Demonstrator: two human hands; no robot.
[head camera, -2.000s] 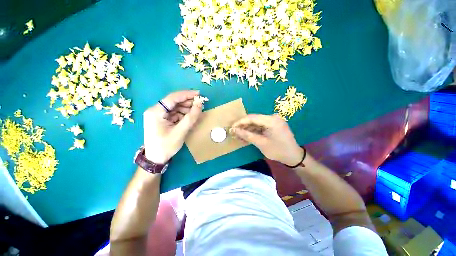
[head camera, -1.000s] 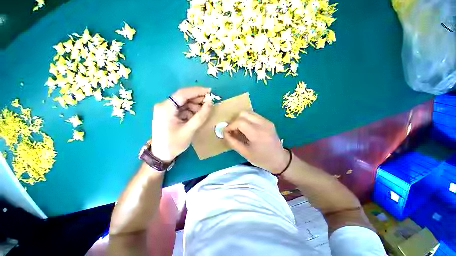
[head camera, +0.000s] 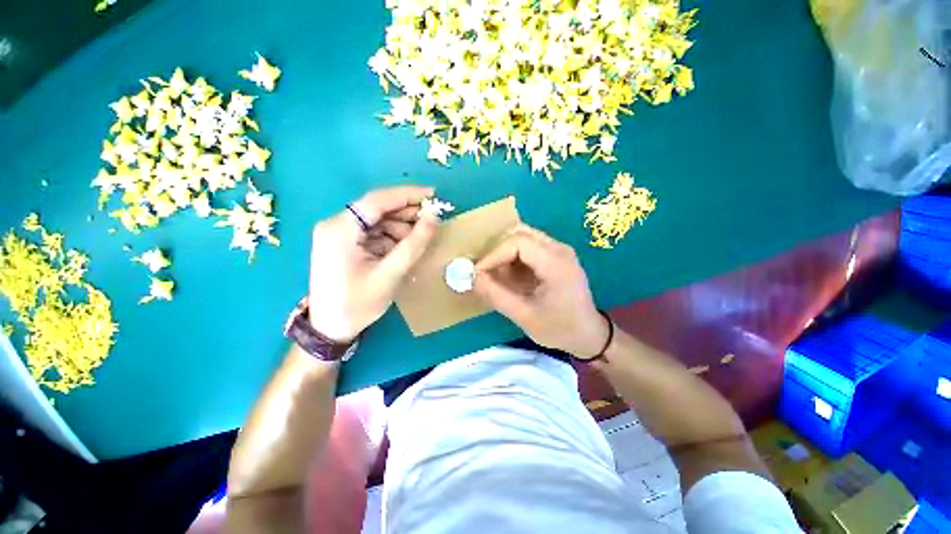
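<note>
My left hand (head camera: 365, 266) pinches a star-shaped yellow piece (head camera: 434, 209) between thumb and fingertips, above the left upper edge of the brown cardboard piece (head camera: 433, 311). My right hand (head camera: 537, 292) is over the right part of the cardboard, thumb and forefinger pinched together at the right edge of the white round patch (head camera: 459, 274). Anything between those right fingertips is too small to make out. A little pile of small yellow pieces (head camera: 619, 210) lies on the green bench to the right of the cardboard.
A large heap of star-shaped pieces (head camera: 532, 78) lies at top centre, a smaller heap (head camera: 179, 151) at left. Finer yellow pieces (head camera: 65, 318) lie far left by a white edge. A cloudy plastic bag (head camera: 892, 115) is upper right. Blue crates (head camera: 850, 365) and an open cardboard box (head camera: 874, 509) are lower right.
My right hand has moved left from the cardboard's right edge to the white patch. My left hand has shifted slightly right, still holding the star-shaped piece.
</note>
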